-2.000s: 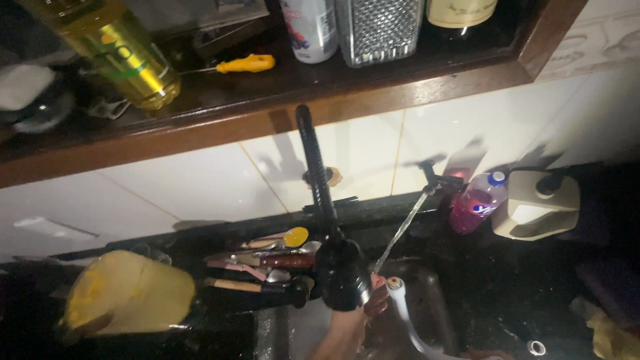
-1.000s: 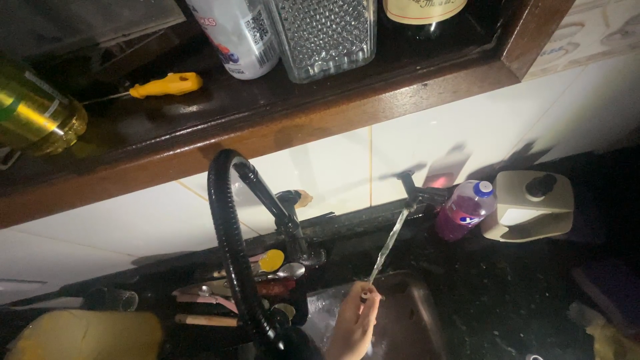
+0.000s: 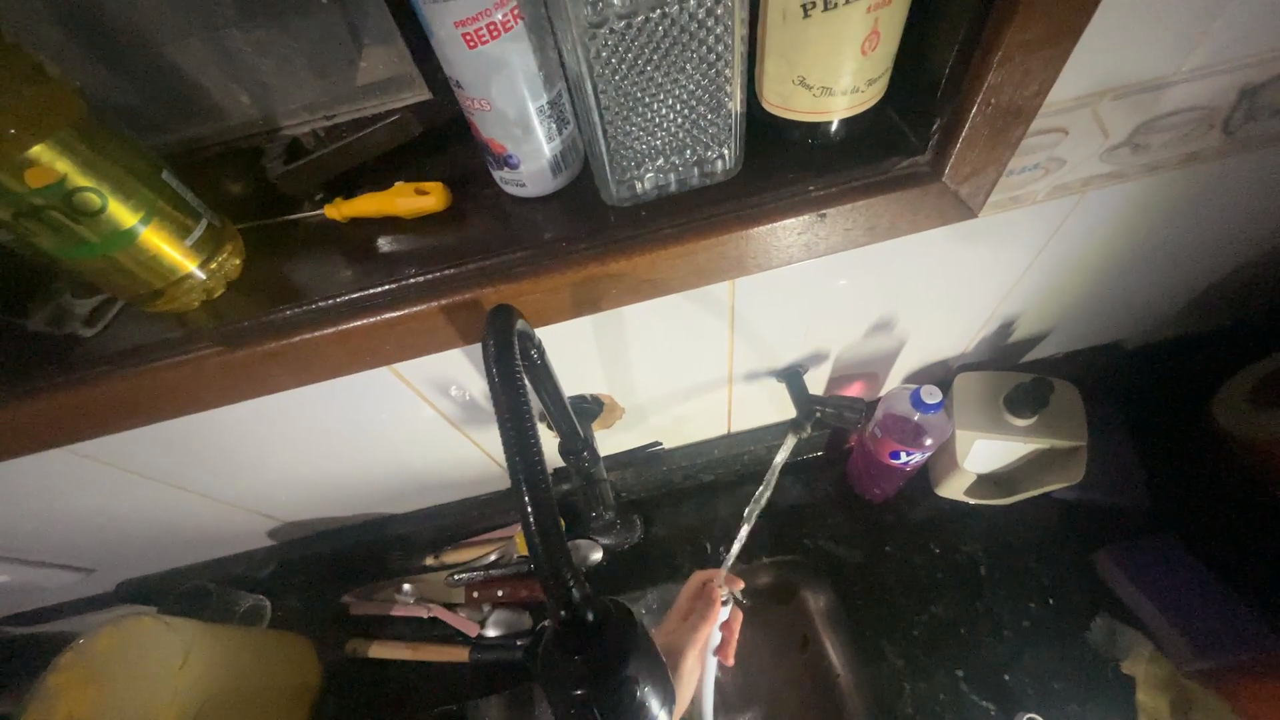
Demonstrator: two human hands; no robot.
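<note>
My left hand (image 3: pixel 695 625) grips a thin white hose (image 3: pixel 712 650) just below its upper end, over the sink (image 3: pixel 790 640). A stream of water (image 3: pixel 757 500) runs from a black wall tap (image 3: pixel 805 405) down to the hose end at my fingertips. A black gooseneck faucet (image 3: pixel 535 450) stands to the left of the hand, and its dark head partly hides my wrist. My right hand is out of view.
Knives, spoons and other utensils (image 3: pixel 500 592) lie left of the faucet, near a yellowish container (image 3: pixel 180 670). A bottle of pink detergent (image 3: pixel 900 440) and a beige dispenser (image 3: pixel 1015 440) stand right of the tap. Overhead, a wooden shelf (image 3: pixel 600 270) holds bottles and a yellow-handled screwdriver (image 3: pixel 390 202).
Two seconds ago the hose's end fitting showed just right of my left hand; now the hose is in its fingers, under the stream. The view has shifted closer to the shelf and tap.
</note>
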